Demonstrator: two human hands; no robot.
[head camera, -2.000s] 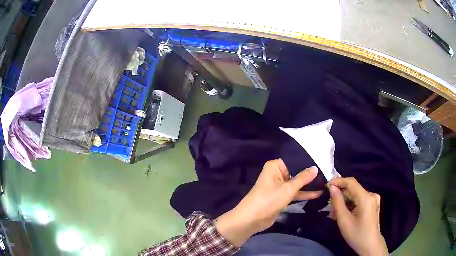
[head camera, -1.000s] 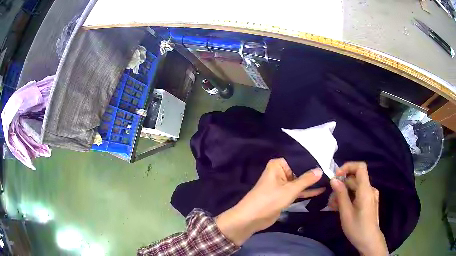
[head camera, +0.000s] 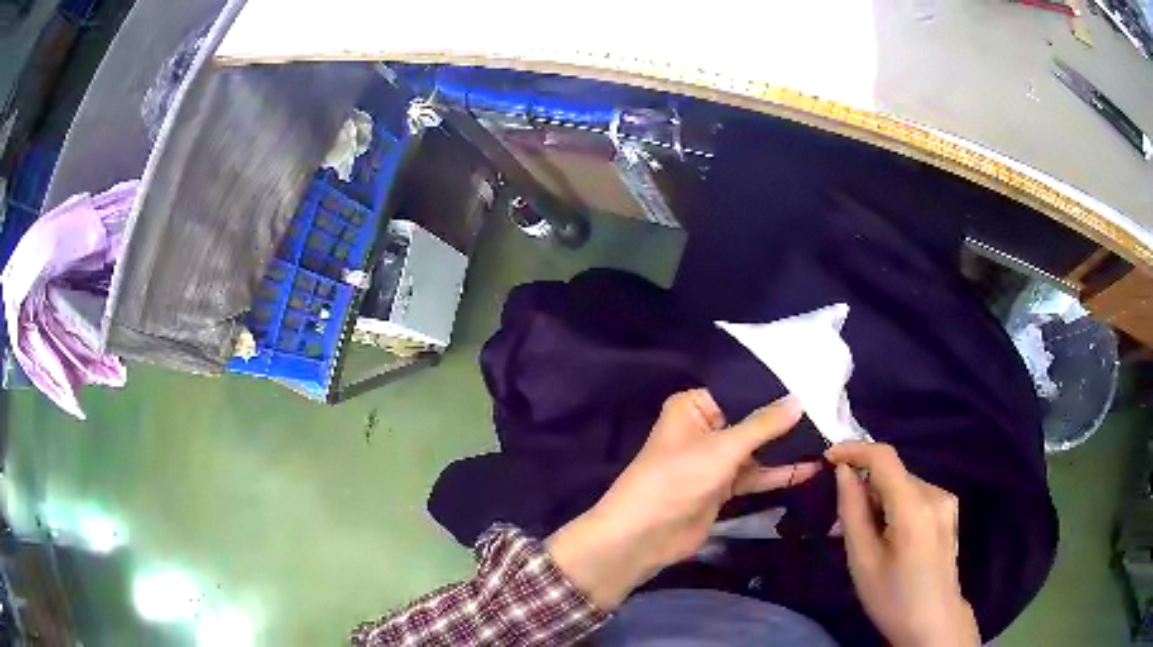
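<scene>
A large dark navy-purple garment (head camera: 594, 367) is heaped over the lap and reaches up to the table's underside. A white wedge of inner cloth (head camera: 809, 360) shows on it, and a second pale strip (head camera: 749, 525) lies nearer the lap. My left hand (head camera: 708, 474) pinches the dark folded edge beside the white cloth, thumb on top. My right hand (head camera: 900, 531) has thumb and forefinger closed together at the lower tip of the white cloth. A needle or thread there is too small to make out. A small button (head camera: 756, 584) shows near the lap.
The worktable (head camera: 544, 32) curves across the top, with a yellow tape measure (head camera: 872, 116) along its edge and dark snips (head camera: 1103, 106) at right. A blue crate (head camera: 304, 297), grey cloth (head camera: 221, 228) and pink cloth (head camera: 63, 297) are at left. A clear bin (head camera: 1075, 367) stands at right.
My right hand moved up about one second ago and is now lower again, at the cloth's tip. My left hand keeps its pinch, its thumb slightly higher. The garment has barely moved.
</scene>
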